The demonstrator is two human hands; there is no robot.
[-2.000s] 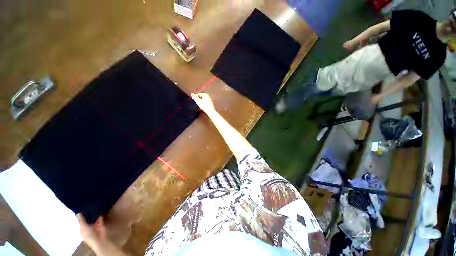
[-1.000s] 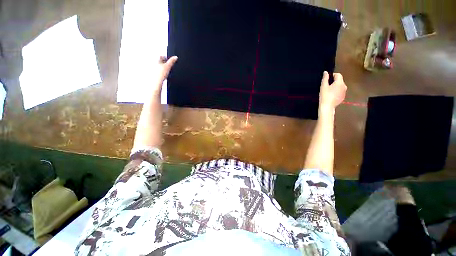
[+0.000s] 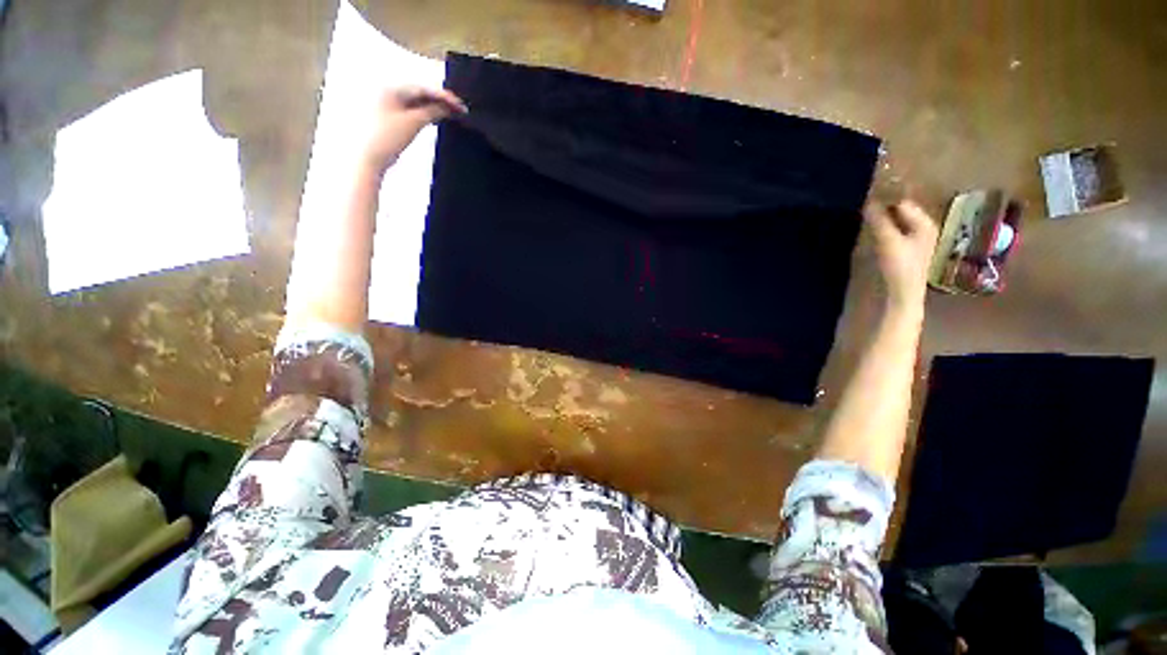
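A large black fabric panel stack (image 3: 614,282) lies in front of me, with faint red laser lines on it. The top panel's near edge is lifted and sags between my hands. My left hand (image 3: 412,118) pinches its left corner near the stack's upper left. My right hand (image 3: 902,233) is at the right edge, fingers closed at the panel's other end. A white paper sheet (image 3: 397,256) lies under or against the stack's left edge. A smaller black panel pile (image 3: 1030,454) lies to the right, near the table edge.
A white curved-cut paper (image 3: 147,186) lies on the left of the wooden table (image 3: 512,403). A tan and red block-like object (image 3: 975,243) and a small grey-white box (image 3: 1083,179) lie right of the stack. Part of a person in dark clothing (image 3: 1011,614) shows at bottom right.
My hands have moved up along the sides of the stack and lifted part of the top panel. The view has shifted, showing more of the stack's far edge.
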